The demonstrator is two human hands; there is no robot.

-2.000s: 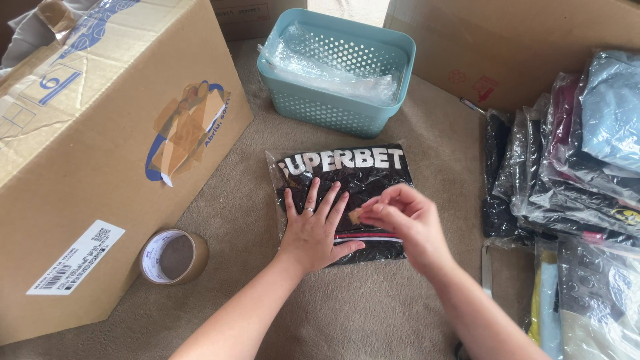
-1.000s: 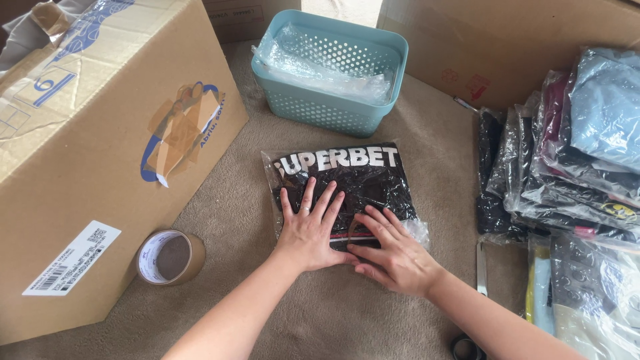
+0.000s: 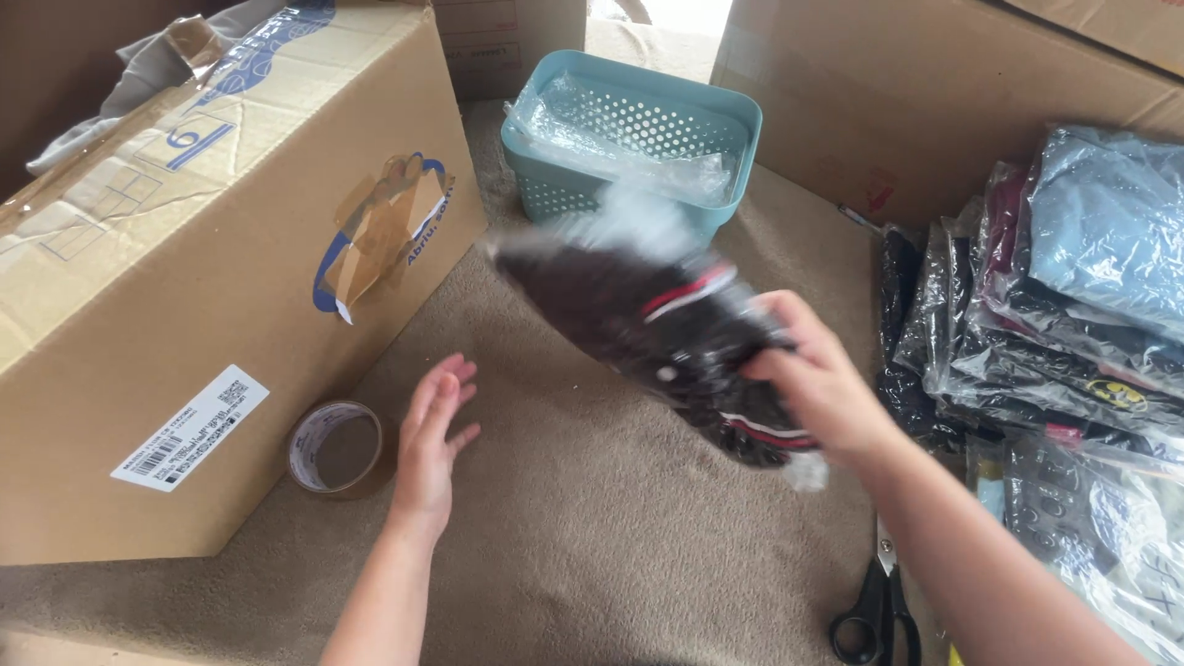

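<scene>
A black folded garment in a clear plastic bag (image 3: 638, 324), with red and white stripes, is lifted off the carpet and blurred by motion. My right hand (image 3: 819, 379) grips its right edge. Its far part overlaps the near side of a teal perforated basket (image 3: 546, 190), in which clear plastic bags (image 3: 647, 166) lie. My left hand (image 3: 435, 444) is raised with fingers apart and holds nothing. Just left of it, a roll of brown packing tape (image 3: 335, 449) rests on the carpet.
A large cardboard box (image 3: 231, 277) fills the left; another cardboard box (image 3: 832, 102) stands at the back right. Stacked bagged garments (image 3: 1101, 250) are on the right, with more bagged clothes (image 3: 1091, 527) nearer. Black-handled scissors (image 3: 879, 601) lie beside my right forearm.
The bagged garment lay flat on the carpet under both hands; my right hand now holds it up, turned over. My left hand has let go and moved left, near the tape roll.
</scene>
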